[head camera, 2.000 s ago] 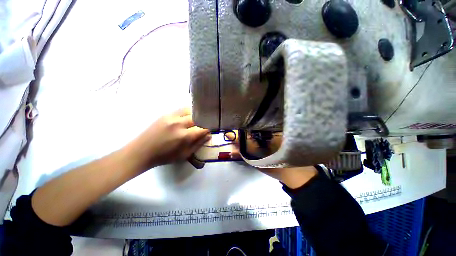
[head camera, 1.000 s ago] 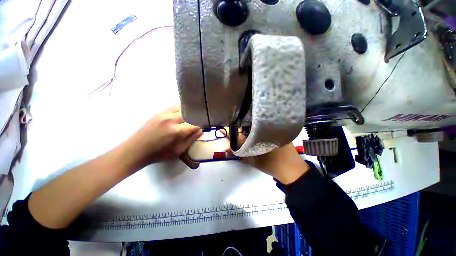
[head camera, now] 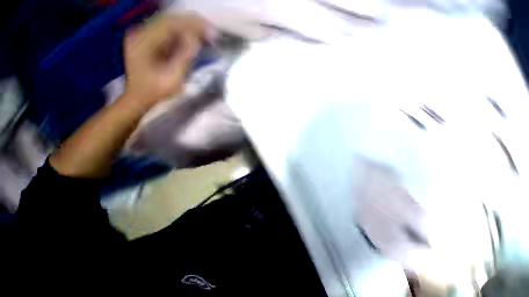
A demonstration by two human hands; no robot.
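Observation:
The picture is strongly blurred. My left hand [head camera: 164, 58] is raised at the upper left, beyond the table's left end, with curled fingers; blur hides whether it holds anything. A loose pale pink fabric bundle [head camera: 206, 125] hangs below and right of it. A pale pink cut panel [head camera: 386, 206] lies on the white table [head camera: 313, 87] at the lower right. A skin-toned patch at the bottom edge right of centre may be my right hand [head camera: 435, 285], cut off and smeared. The needle area is not in view.
A blue crate [head camera: 75, 49] stands at the upper left, beside the table. Pale garment layers [head camera: 278, 14] lie along the table's far edge. My dark clothing fills the bottom left, next to the table's edge. A dark rounded shape sits in the bottom right corner.
The view has swung left, away from the sewing machine head. My left hand has left the needle area and is now past the table's end. The pink panel has come into view.

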